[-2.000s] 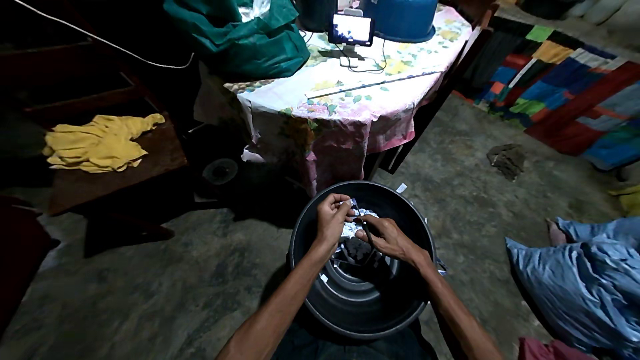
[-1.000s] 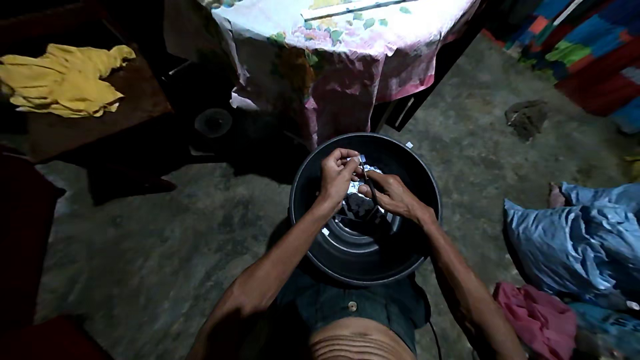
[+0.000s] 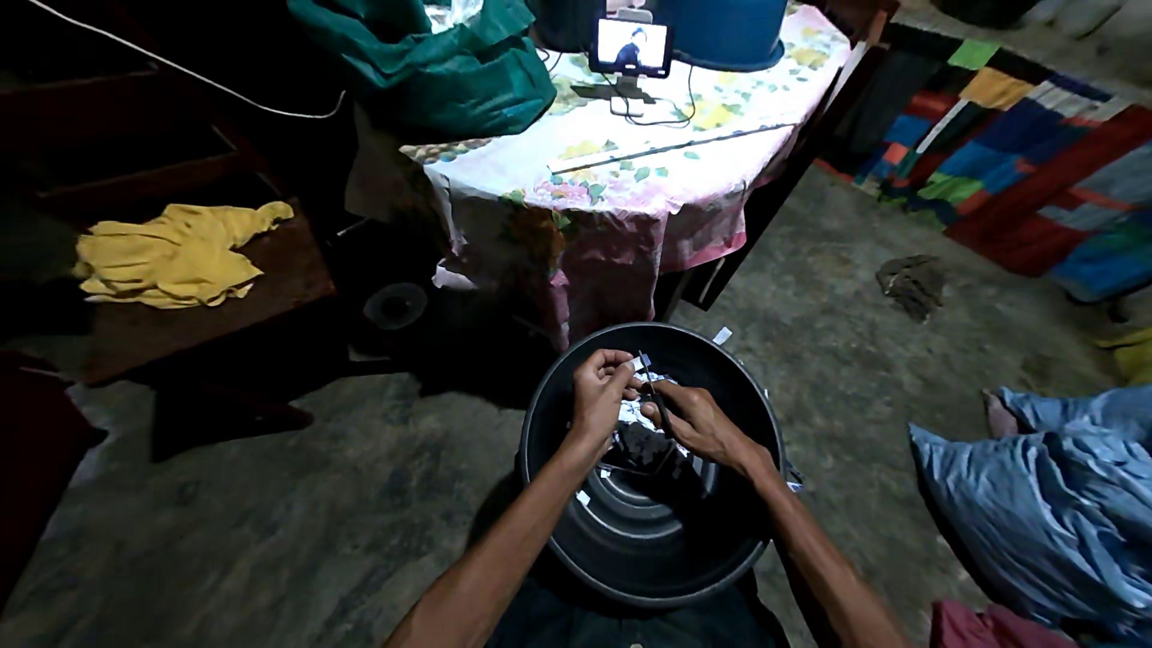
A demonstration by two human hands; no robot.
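My left hand (image 3: 601, 396) pinches a small white piece (image 3: 640, 363), which looks like paper or a fabric label, over a round dark basin (image 3: 652, 589). Close on its right, my right hand (image 3: 697, 418) holds scissors (image 3: 660, 407), their blades pointing up beside the piece. Below both hands, white scraps (image 3: 633, 412) and a dark bundle (image 3: 641, 447) lie inside the basin; the bundle's material is hard to tell. A small white scrap (image 3: 583, 498) clings to the basin's inner left wall, and another scrap (image 3: 723, 336) shows by its upper right rim.
Ahead stands a table with a floral cloth (image 3: 621, 193), bearing a lit phone-like screen (image 3: 632, 47), a blue tub (image 3: 724, 31) and a green bag (image 3: 432, 76). A yellow cloth (image 3: 171, 256) lies on a wooden seat at left. Blue-grey sacks (image 3: 1035, 504) rest on the floor at right.
The view dipped toward my lap and has risen again to the tabletop. Both hands stay together over the basin, with the scissors still in the right one.
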